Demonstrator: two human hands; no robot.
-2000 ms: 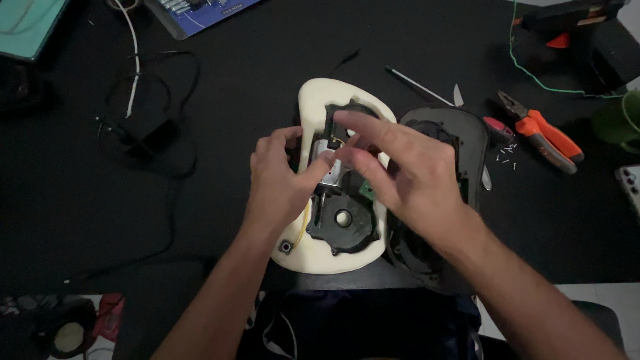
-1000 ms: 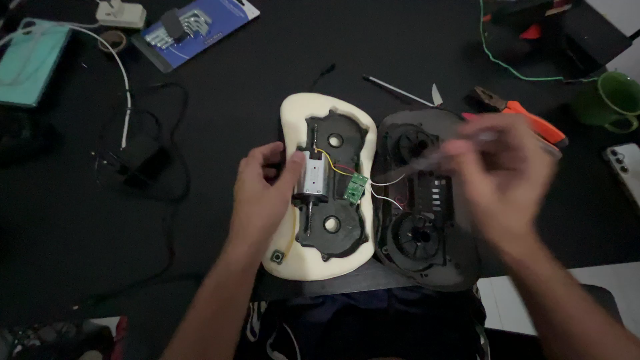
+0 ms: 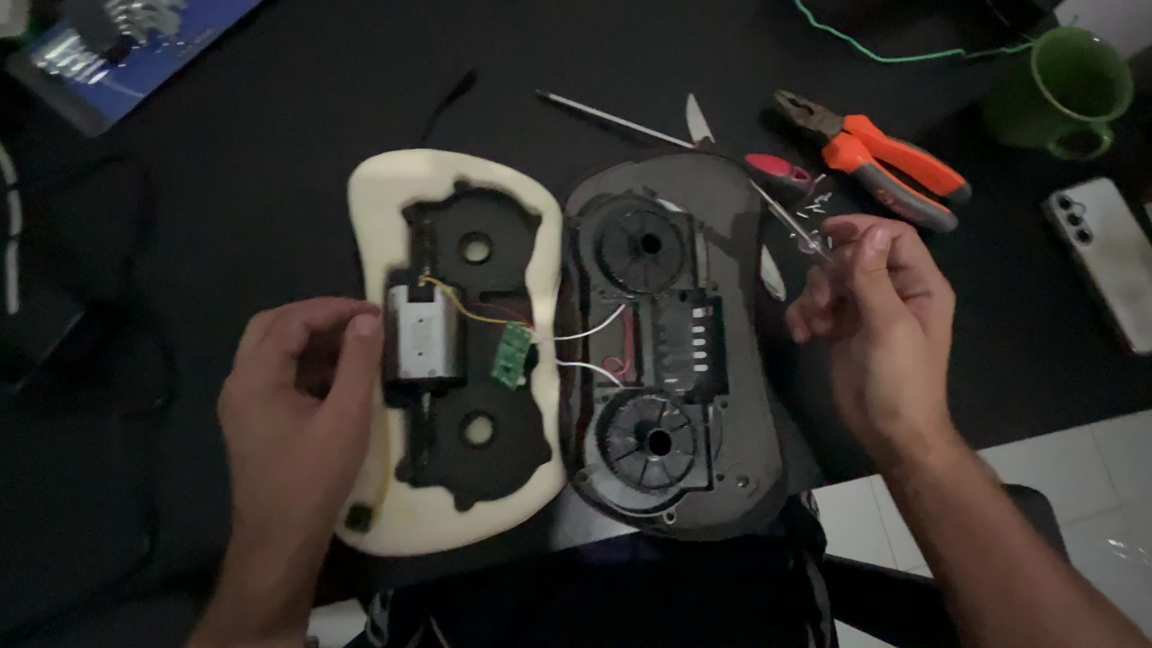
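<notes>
An opened massager-like housing lies on the table: a foam-edged half (image 3: 468, 531) at left and a dark half (image 3: 742, 432) with two round gears at right. A silver electric motor (image 3: 425, 340) and a small green circuit board (image 3: 513, 355) sit in the left half, with white wires running across to the right half. My left hand (image 3: 301, 396) rests at the left rim beside the motor, thumb and forefinger near each other. My right hand (image 3: 877, 315) holds a thin screwdriver (image 3: 792, 220) with a clear handle, its tip over the dark half's upper right edge.
Orange-handled pliers (image 3: 891, 171), small screws (image 3: 817, 202), a red-handled tool (image 3: 778, 168) and a metal rod (image 3: 616, 119) lie behind and right. A green mug (image 3: 1062, 94) and a phone (image 3: 1102, 256) are farther right. A blue tool pack (image 3: 135, 54) lies upper left.
My right hand has left the motor area and moved right, now holding the screwdriver. My left hand has drawn off the motor to the left rim. The view has moved closer.
</notes>
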